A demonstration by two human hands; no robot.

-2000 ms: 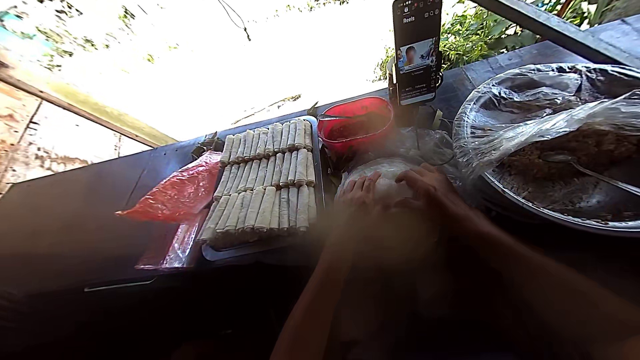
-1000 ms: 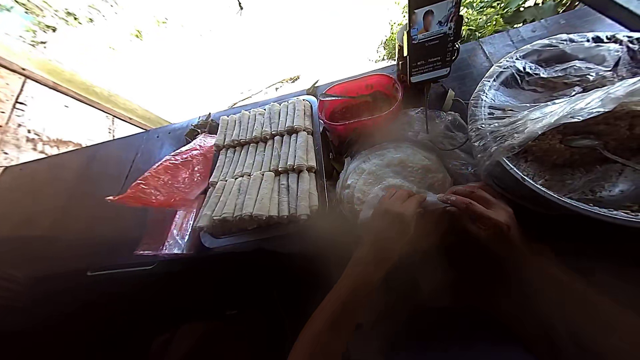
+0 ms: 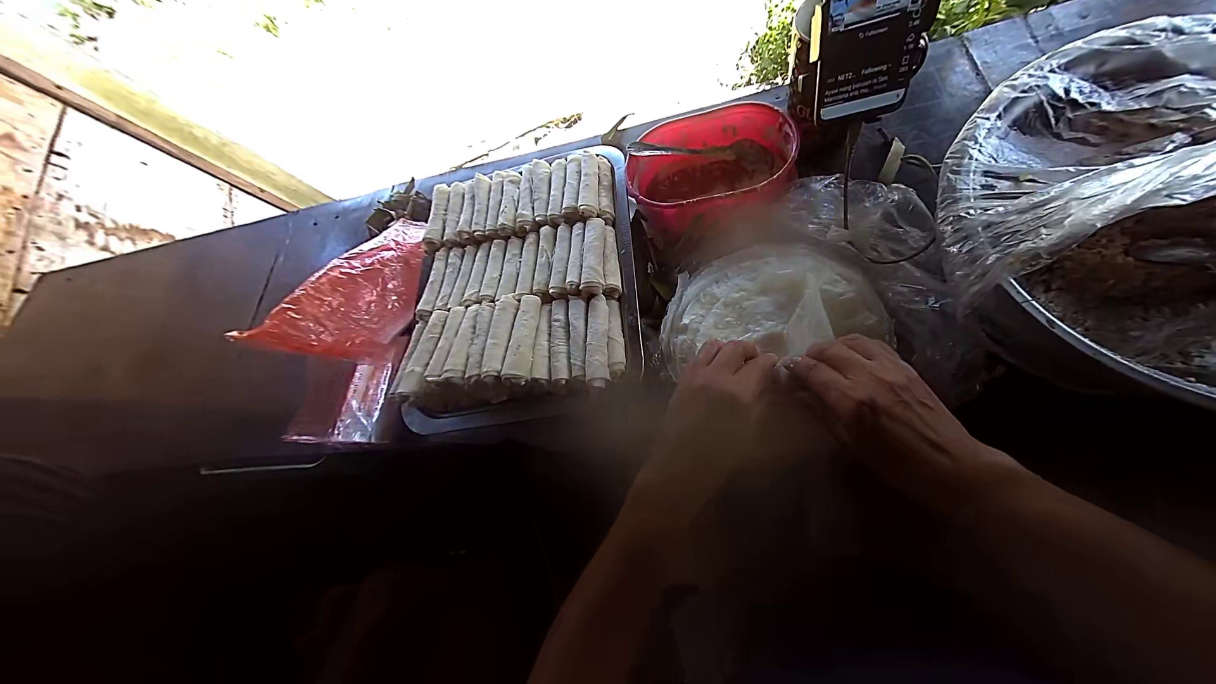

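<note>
Both my hands are close together at the near edge of a round stack of thin white wrappers (image 3: 731, 299). My left hand (image 3: 727, 399) and my right hand (image 3: 860, 389) pinch a wrapper (image 3: 809, 318) whose pointed corner stands up between them over the stack. Haze in the view blurs the fingertips, and the lower part of the wrapper is hidden. Left of the stack, a metal tray (image 3: 518, 415) holds rows of rolled wrappers (image 3: 518, 261), laid side by side and piled up. Behind the stack is a red plastic container (image 3: 703, 204) with a brown paste and a spoon.
A large metal basin (image 3: 1092, 342) of brown filling, partly under clear plastic film (image 3: 1054, 209), stands at the right. A phone (image 3: 869, 57) is upright on a stand behind the stack. Red plastic bag (image 3: 347, 294) lies left of the tray. Clear plastic (image 3: 869, 214) lies beside the container.
My hands have drawn together at the near edge of the stack, and a wrapper corner now stands up between them. Two seconds ago they lay on top of the stack.
</note>
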